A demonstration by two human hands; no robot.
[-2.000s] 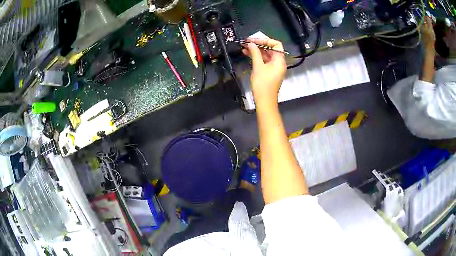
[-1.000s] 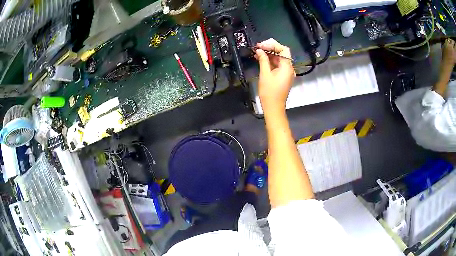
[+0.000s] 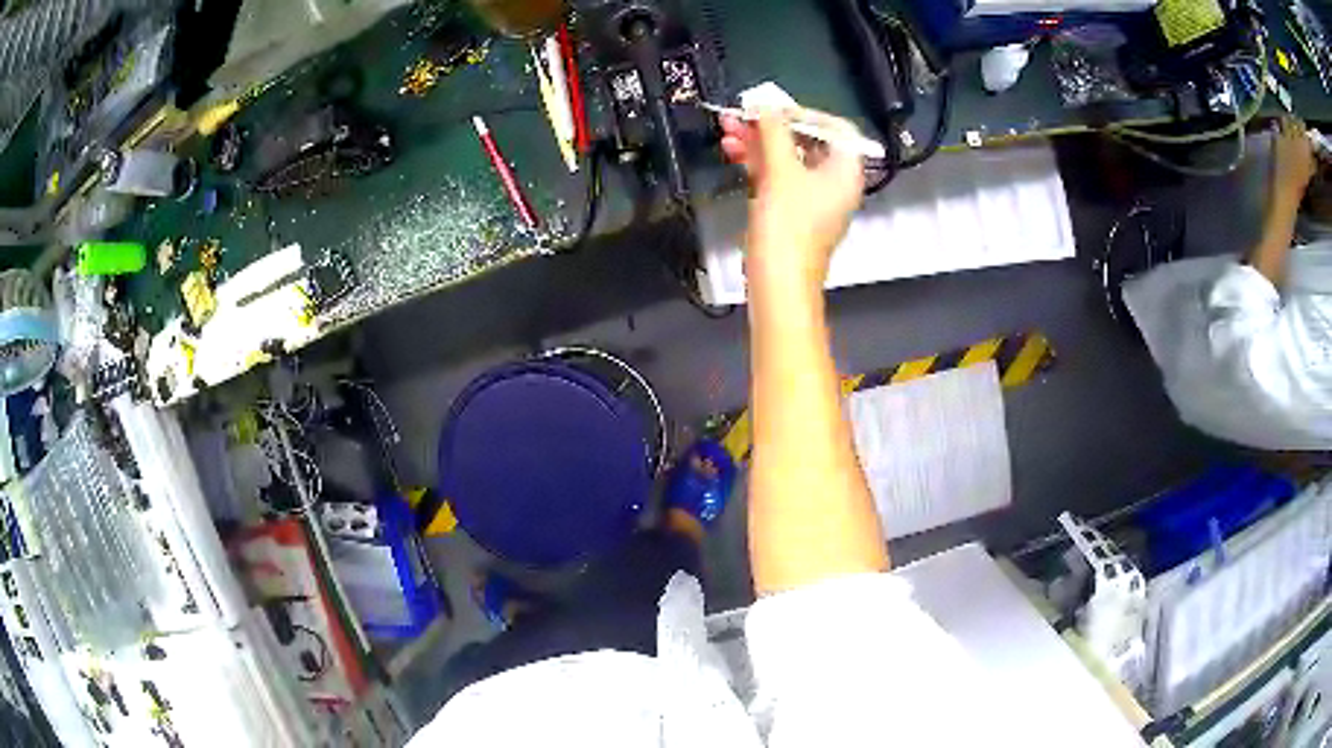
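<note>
My right hand reaches up from the bottom onto the dark green bench mat. It grips a thin, pale, pointed tool, which looks like tweezers. The tool's tip points left, close to a black holder with small compartments of light bits and a dark rod across its middle. I cannot tell whether the tip touches anything. A small white piece shows just above my fingers. My left hand is not in view.
Red and cream sticks and a pink pen lie left of the holder. Black cables and a white tray are to the right. A blue stool stands below. Another person's arm is at the far right.
The camera view has shifted slightly. My right hand stays by the black holder; the tool, thin and dark before, now shows as a broader, pale shape.
</note>
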